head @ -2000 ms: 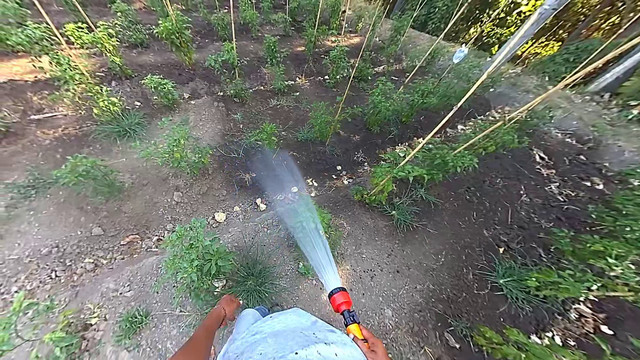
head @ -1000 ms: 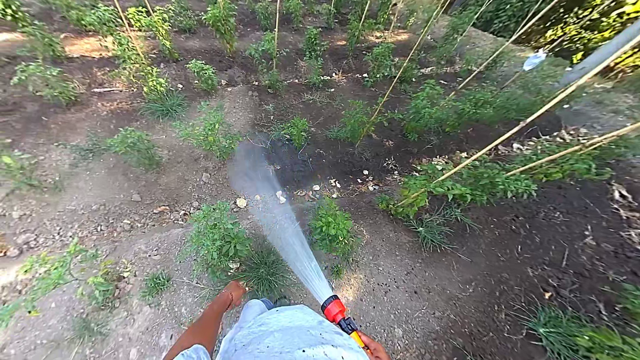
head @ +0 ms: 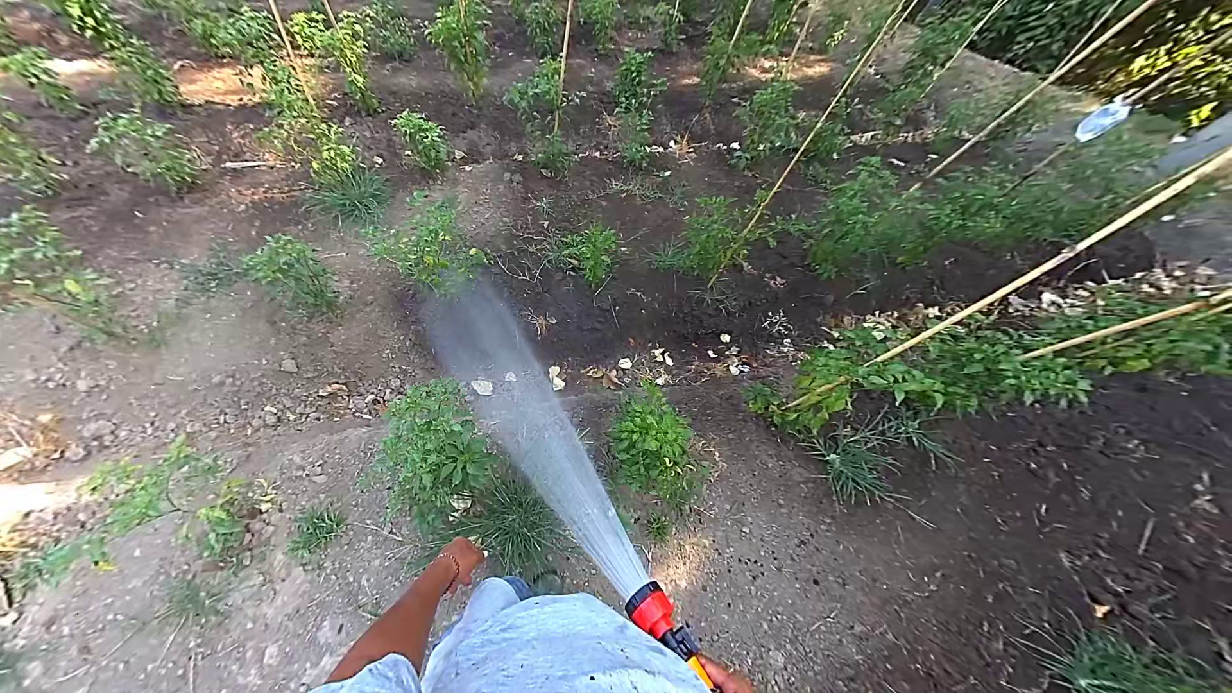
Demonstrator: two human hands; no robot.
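My right hand [head: 727, 676], mostly cut off by the bottom edge, grips a red, black and yellow hose spray nozzle [head: 651, 609]. From its head a cone of water [head: 544, 433] fans up and left over the soil, between two leafy green plants [head: 438, 452] [head: 656, 443], and ends near another small plant [head: 428, 245]. My left hand [head: 464, 558], with a bracelet at the wrist, hangs beside a tuft of grass [head: 515, 525]; its fingers are small and partly turned away, and no held thing shows.
Rows of young plants [head: 635, 87] stand in dark soil, several tied to slanting bamboo stakes [head: 1020, 279]. Low leafy plants [head: 962, 371] lie at the right. Stones and pale dry leaves [head: 664, 356] lie across the middle. A clear plastic piece [head: 1103, 119] hangs on a stake.
The water keeps flowing from the nozzle in my right hand, and its far end has moved left, closer to a small plant. The view has shifted somewhat.
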